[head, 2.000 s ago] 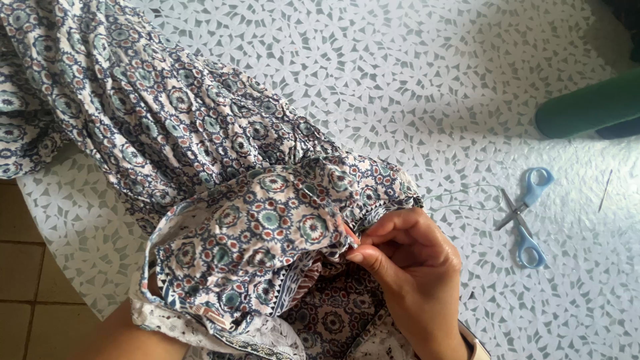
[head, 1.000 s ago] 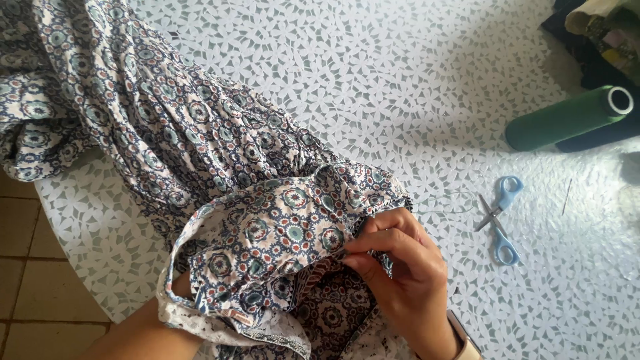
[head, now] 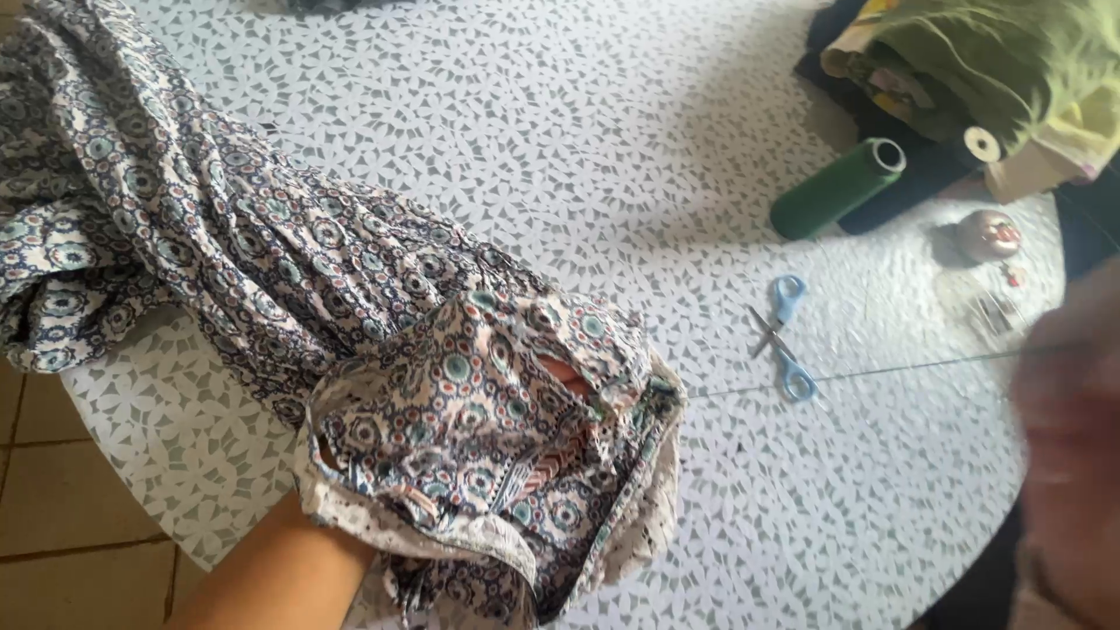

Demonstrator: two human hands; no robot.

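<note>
A patterned fabric garment (head: 455, 367) with blue, teal and red circles lies across the table, its near end bunched up. My left hand (head: 567, 378) is inside that end; only a bit of finger shows through a gap in the cloth, and the forearm enters from below. At the right edge my right hand (head: 1063, 446) is a blur, its fingers unclear. A dark thread (head: 910, 366) runs taut from the cloth toward it. Light-blue-handled scissors (head: 774, 332) lie partly spread beside the thread.
A green thread cone (head: 827, 194) and a dark thread cone (head: 919, 188) lie at the upper right. Behind them is a pile of green and yellow cloth (head: 989, 61). A small round object (head: 987, 234) stands near the rim of the round table, on its flower-patterned cover (head: 560, 131).
My right hand has left the cloth and swung far to the right, and a thread is now stretched between them. My left hand stays in the garment. The view has shifted.
</note>
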